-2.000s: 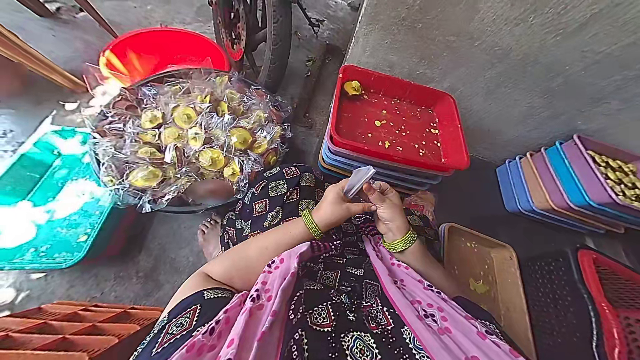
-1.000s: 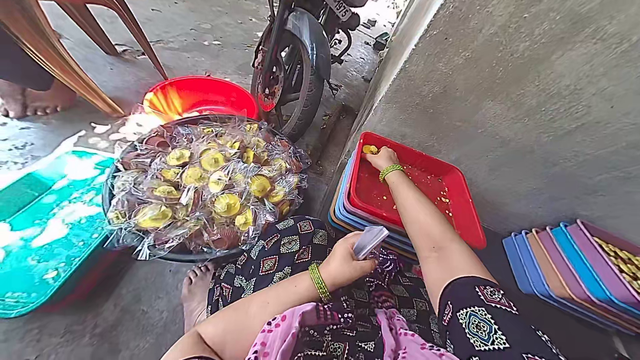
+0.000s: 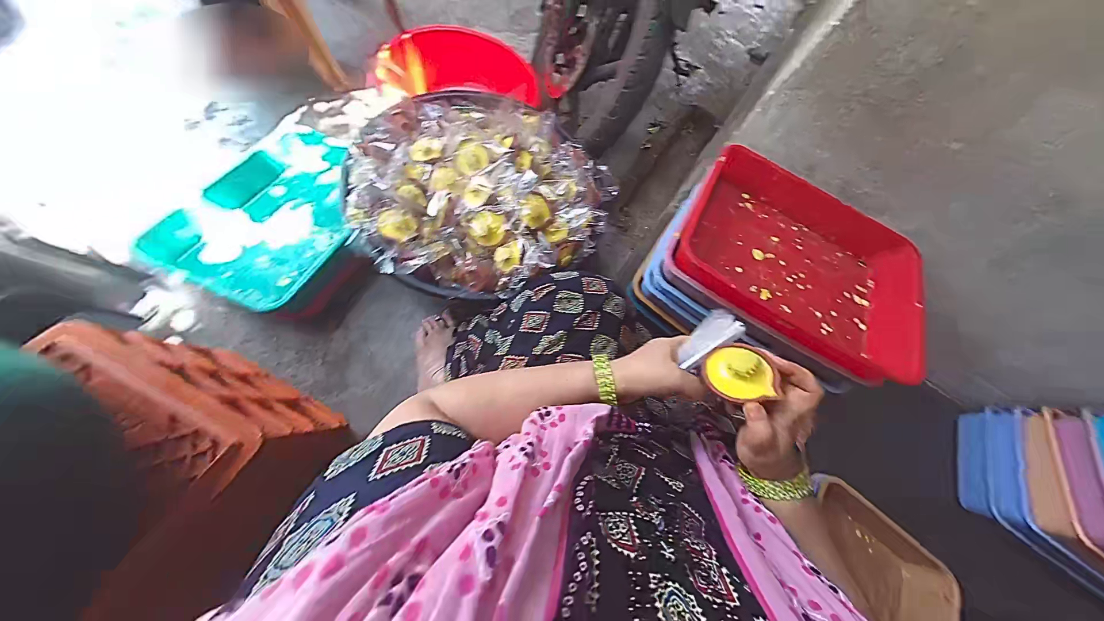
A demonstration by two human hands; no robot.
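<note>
My right hand [image 3: 776, 423] grips a small clay lamp [image 3: 739, 374] with a yellow filling, tilted toward the camera above my lap. Close against its left side, my left hand [image 3: 660, 369] holds a clear plastic bag or wrapper [image 3: 711, 338], folded flat; some of its fingers are hidden behind the lamp. Just beyond the hands is a red plastic tray [image 3: 901, 302] on a stack of trays, with yellow crumbs scattered inside. A round tub at the upper middle is heaped with similar yellow-filled lamps in clear wrappers [image 3: 474, 194].
A teal tray [image 3: 276, 280] lies left of the tub, and a red basin [image 3: 474, 60] behind it. An orange plastic crate [image 3: 198, 388] stands at left. Stacked coloured trays [image 3: 1005, 466] and a tan tray [image 3: 931, 578] are at right. A wheel and a wall [image 3: 992, 129] bound the far side.
My right hand reached into the red tray one second ago; it is now back beside my left hand with the lamp. The yellow piece seen in that tray earlier is gone from it.
</note>
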